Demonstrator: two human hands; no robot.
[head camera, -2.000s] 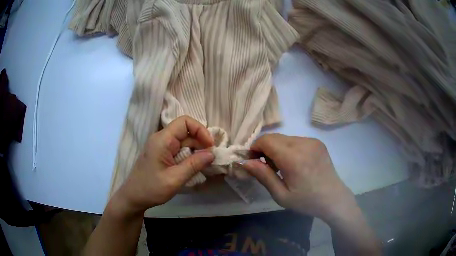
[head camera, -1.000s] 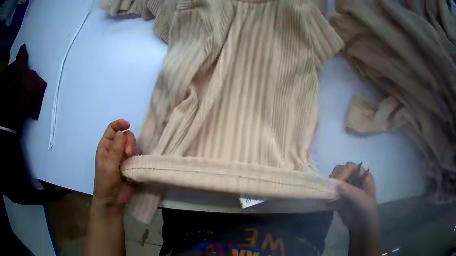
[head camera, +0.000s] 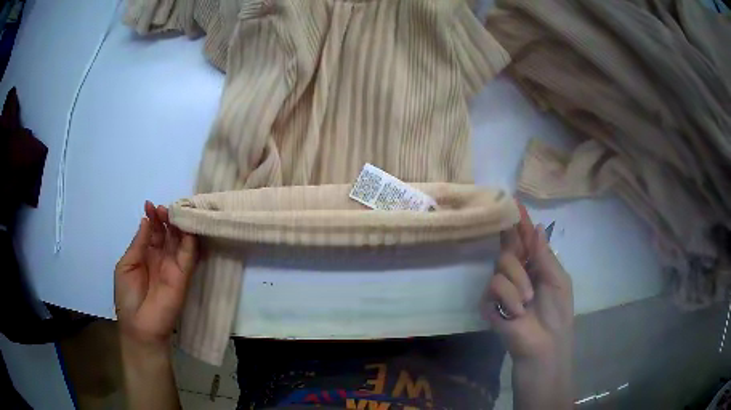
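A beige ribbed knit top (head camera: 361, 104) lies spread in front of me. Its bottom hem (head camera: 345, 230) is stretched open crosswise between my hands, showing the inside. A white printed care label (head camera: 389, 192) stands out of the opening. My left hand (head camera: 159, 272) holds the hem's left end, fingers behind it. My right hand (head camera: 525, 288) holds the right end. The dark tip of the thread snips (head camera: 549, 231) shows beside the right fingers; the rest is mostly hidden in the hand. A sleeve (head camera: 210, 308) hangs below the hem at left.
A heap of beige tops (head camera: 633, 96) lies at right, with a loose sleeve (head camera: 561, 170) towards me. A white cord (head camera: 64, 160) and a dark maroon cloth (head camera: 24, 152) are at left. Another beige top (head camera: 164, 16) lies at the far left. The white tabletop's curved edge (head camera: 361, 330) is nearest me.
The hem, earlier bunched between my fingers, was stretched wide. It is now raised and opened, with the inside and the printed label showing.
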